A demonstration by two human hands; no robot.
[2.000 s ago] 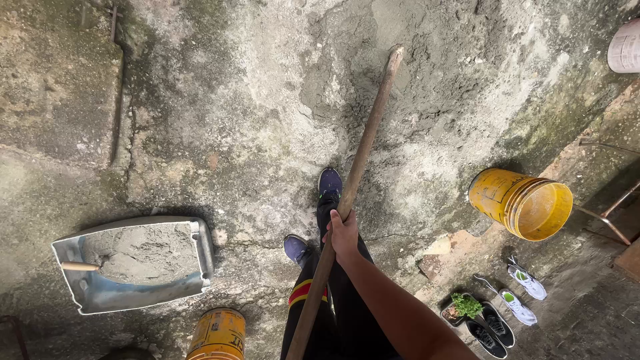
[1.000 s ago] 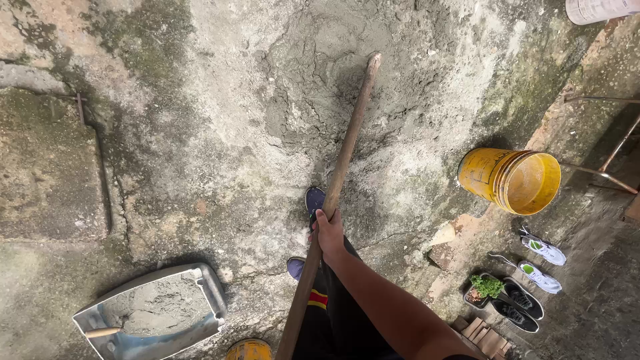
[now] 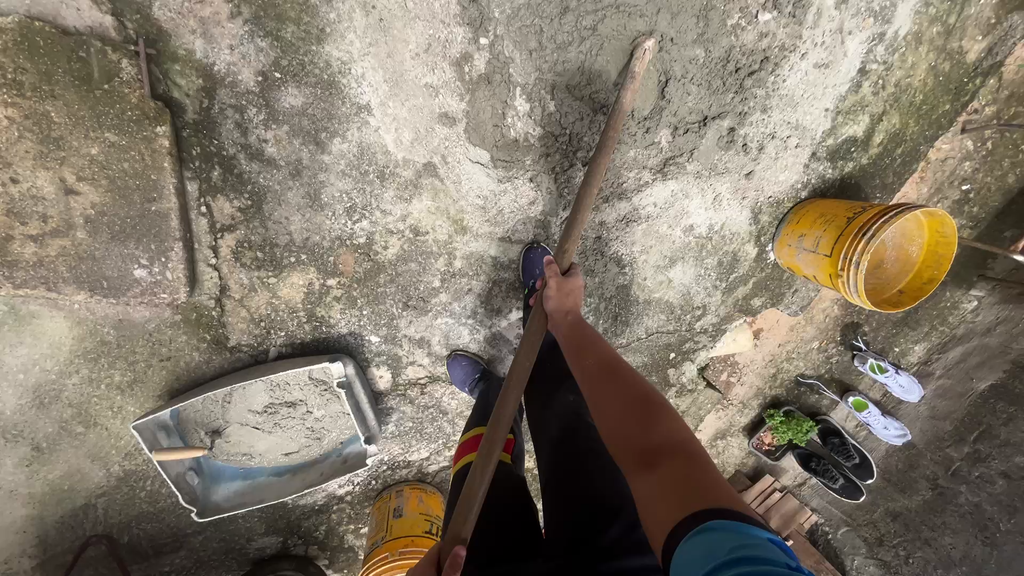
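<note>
My right hand point(image 3: 562, 290) is closed around the middle of a long wooden handle point(image 3: 596, 172), above my purple shoe. At the bottom edge of the view my left hand point(image 3: 438, 562), partly cut off, grips the handle's lower part. The handle slants up to the right, and its rounded far end lies over wet grey mortar point(image 3: 680, 96) spread on the concrete floor. Whether a tool head is fixed to it cannot be seen.
A cut plastic tub point(image 3: 280, 488) of mortar, with a wooden-handled tool in it, lies at lower left. One yellow bucket point(image 3: 816, 248) is at right, another yellow bucket point(image 3: 404, 520) at bottom. White shoes point(image 3: 888, 380), black shoes point(image 3: 840, 456), a potted plant point(image 3: 788, 428) and wood pieces point(image 3: 776, 504) are lower right.
The view has shifted somewhat. My left hand now shows at the bottom edge, where it was not seen before. My right hand remains closed on the handle.
</note>
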